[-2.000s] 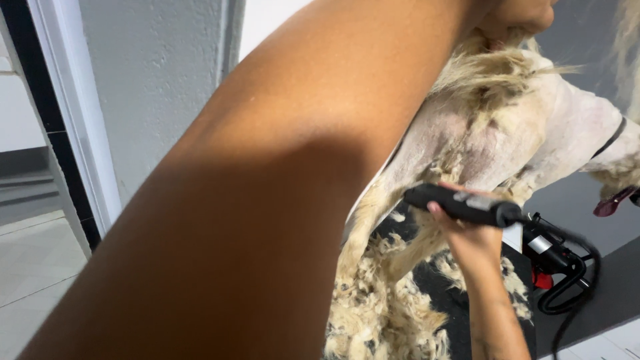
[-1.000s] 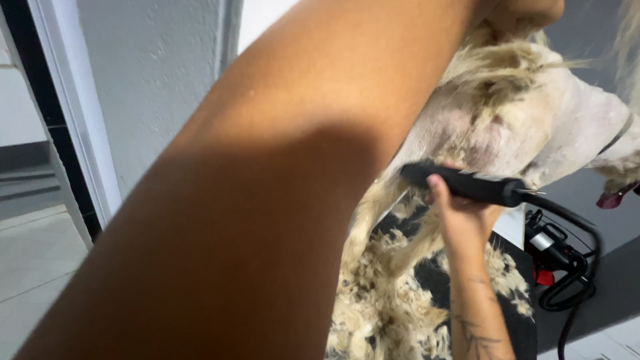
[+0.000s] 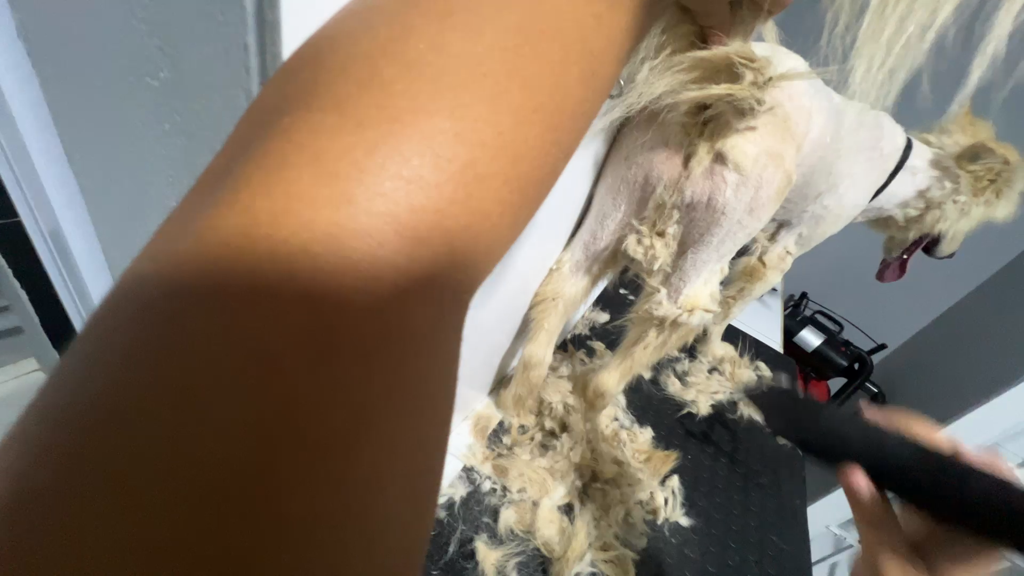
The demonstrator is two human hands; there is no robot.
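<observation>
A partly shorn dog (image 3: pixel 832 152) with pale bare skin stands on a black textured grooming table (image 3: pixel 720 488), its rear toward me and its head at the right with the tongue out. My left arm crosses the view, and my left hand (image 3: pixel 732 12), partly cut off at the top edge, is at the long hair of the tail (image 3: pixel 712 80); its fingers look closed on it. At lower right my right hand (image 3: pixel 904 480), blurred, holds a black electric clipper (image 3: pixel 888 460), apart from the dog's body. Long matted hair remains on the legs.
Clumps of cut hair (image 3: pixel 568 472) lie around the dog's hind feet and along the table. A black band (image 3: pixel 894 170) circles its neck. Beyond the table is a black machine with a hose (image 3: pixel 824 344). A grey wall (image 3: pixel 136 104) stands at left.
My right hand and the clipper have moved from the dog's hind leg down and to the right, away from its body. My left arm stays across the view.
</observation>
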